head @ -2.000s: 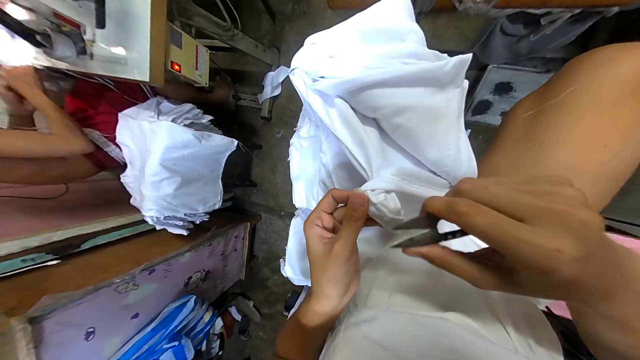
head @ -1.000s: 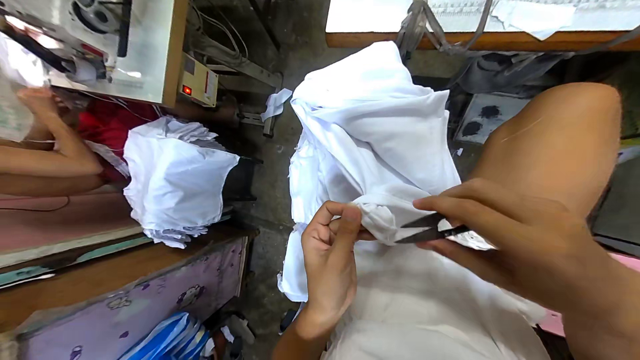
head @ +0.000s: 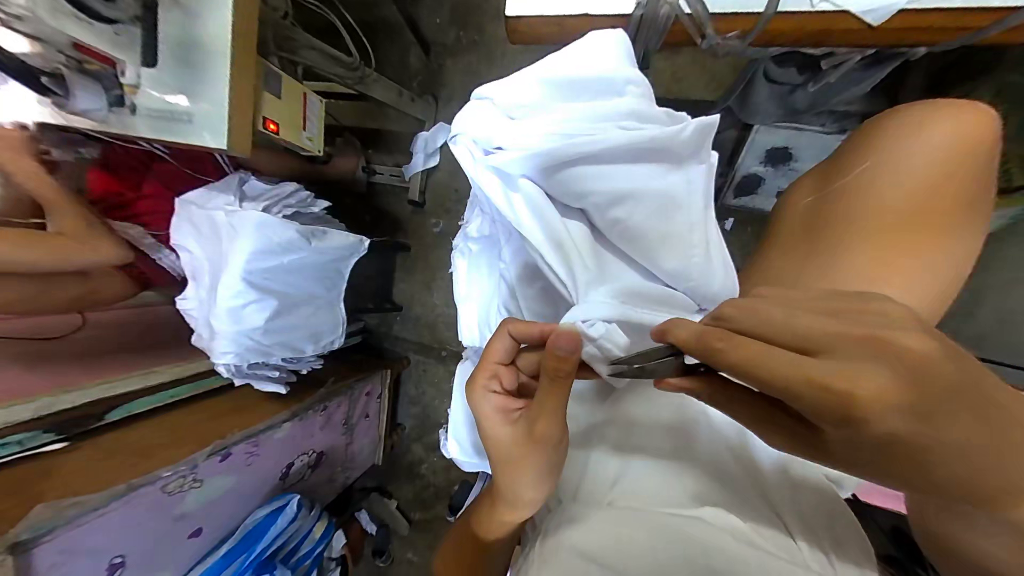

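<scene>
White fabric (head: 592,184) lies in folds across my lap and hangs down between my knees. My left hand (head: 532,400) pinches a gathered edge of it between thumb and fingers. Small metal thread snips (head: 650,364) are in my right hand (head: 800,368), held between thumb and fingers, with the blades pointing left. Their tips are at the bunched cloth, just right of my left fingertips, and stand slightly apart. My right palm and the snips' handle are mostly hidden.
At left, a stack of white cloth pieces (head: 268,280) lies near a seated person (head: 56,232) at a sewing machine table (head: 188,80). A control box (head: 290,108) with a red light is below that table. Another table's wooden edge (head: 760,30) crosses the top right. A striped bag (head: 268,540) sits low left.
My right hand has kept the snips at the cloth; their blades stood wider apart earlier than now. My left hand has kept its pinch on the fabric.
</scene>
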